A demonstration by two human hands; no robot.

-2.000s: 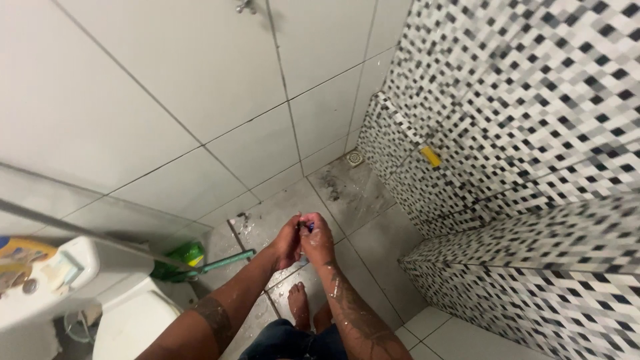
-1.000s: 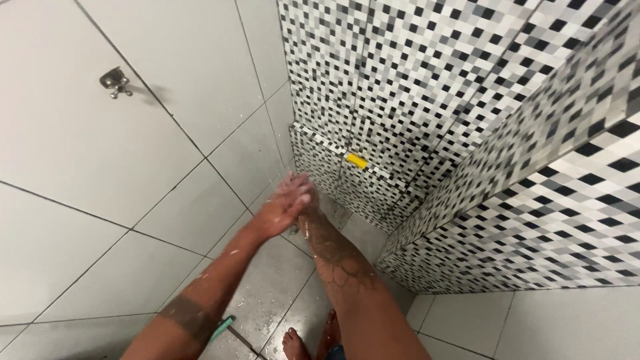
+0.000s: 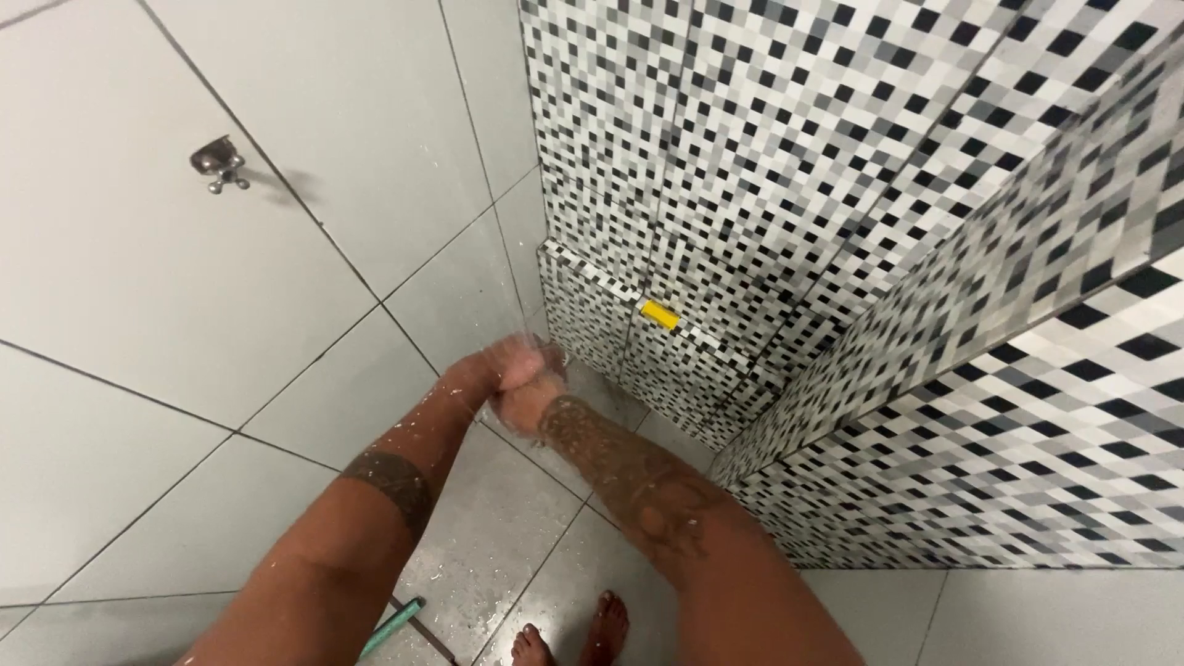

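Under a falling stream of water, my left hand (image 3: 518,361) and my right hand (image 3: 529,405) press against each other near the shower corner. Water and motion blur the fingers, and no object shows between the palms. The stream (image 3: 504,268) comes down from above onto them. Wet flecks cover both forearms. To the right of the hands, a yellow bar-shaped item (image 3: 660,314) lies on the narrow mosaic ledge. A metal tap (image 3: 218,165) sticks out of the white tiled wall at the upper left, away from both hands.
A black, white and grey mosaic wall (image 3: 768,120) rises behind the ledge, and a mosaic partition (image 3: 1017,416) stands at the right. The grey floor tiles (image 3: 490,518) are wet around my bare feet (image 3: 606,629). A green handle or pole (image 3: 393,624) lies low at the left.
My hands have moved from over the floor into the falling water near the corner. A purple thing seen at the hands two seconds ago does not show now. The view has swung right.
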